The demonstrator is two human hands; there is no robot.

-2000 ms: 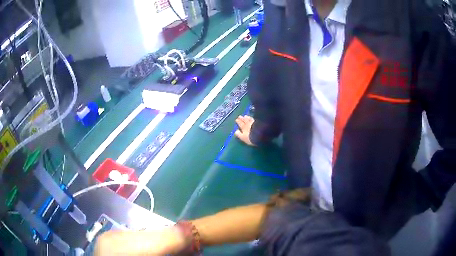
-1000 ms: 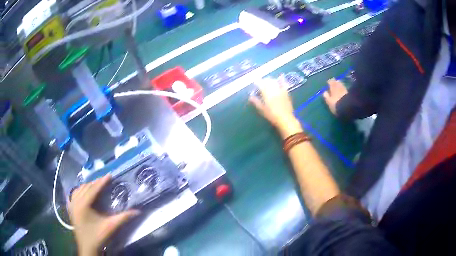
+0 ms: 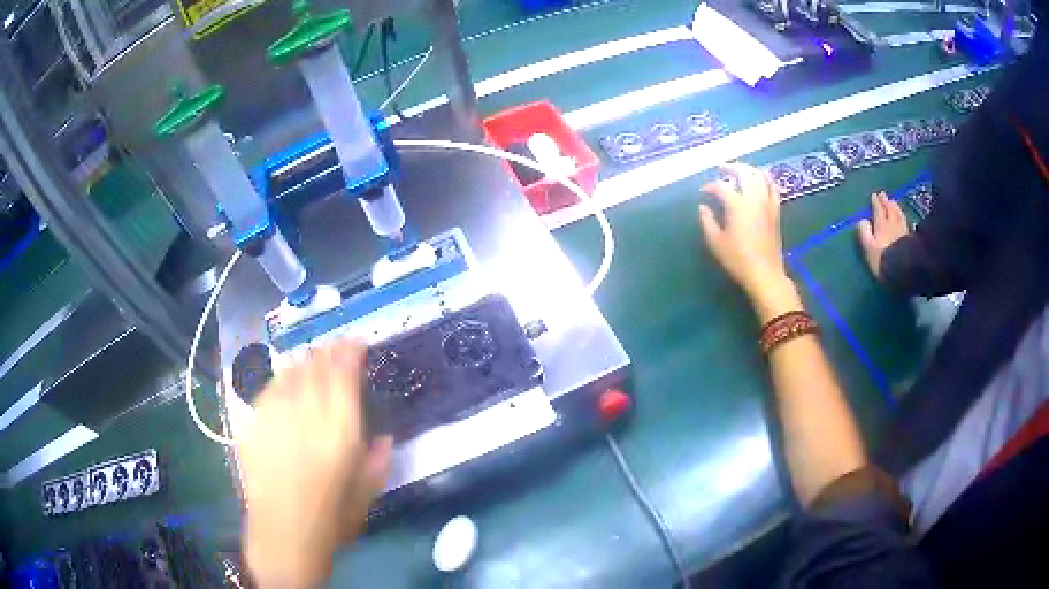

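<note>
A black three-circle unit (image 3: 454,359) lies on the pale fixture plate of the silver machine (image 3: 575,334); two circles show. My left hand (image 3: 305,460), blurred, is over the unit's left end and hides it; whether it grips is unclear. Two upright syringe barrels (image 3: 345,121) with green caps stand in a blue holder (image 3: 305,170) behind the unit, their tips above two white pieces. My right hand (image 3: 750,236) reaches to the far bench, fingers bent round the near end of a loose three-circle unit (image 3: 805,175) in a row.
A red bin (image 3: 541,127) with white items and a red knob (image 3: 613,405) are at the machine's right. A white hose loops around it. A white oval (image 3: 456,543) lies in front. More units (image 3: 101,481) lie lower left. Another person's hand (image 3: 883,236) rests right of my right hand.
The view has swung down and left onto the machine. My right arm, earlier across the machine, now reaches out to the row. My left hand has come into view over the fixture.
</note>
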